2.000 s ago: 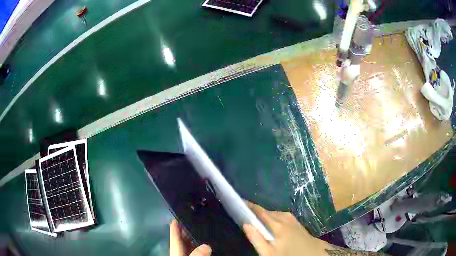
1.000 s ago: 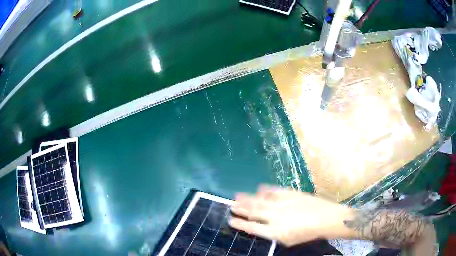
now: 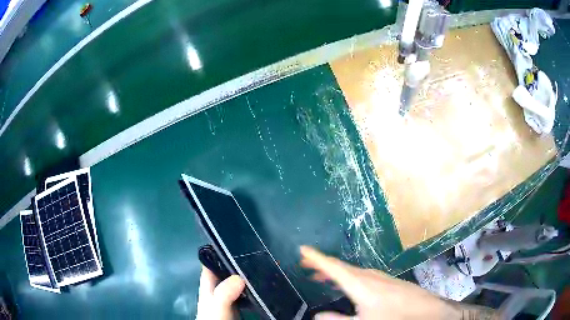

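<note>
A solar panel [image 3: 253, 250] joined to a black back housing is held tilted on edge at the lower middle, its dark front with a white border facing right. My left hand [image 3: 219, 294] grips its lower left side, thumb on the edge. A black bundled lead [image 3: 214, 261] shows beside that hand. My right hand [image 3: 362, 284] is blurred at the panel's right, fingers extended and apart. A dark shape lies under its palm; I cannot tell what it is. The lower end of the panel is cut off by the frame.
Several solar panels [image 3: 67, 231] lie stacked at the left. A pale rail [image 3: 206, 103] divides the bench from the green belt [image 3: 150, 69]. The glue gun [image 3: 412, 78] hangs over the glue-covered tan board [image 3: 462, 150]. A white cloth [image 3: 536, 103] lies at the board's far right.
The panel, lying low with its front up a second ago, is now tilted up. My left hand has come into view gripping it. My right hand has moved off its face to the right.
</note>
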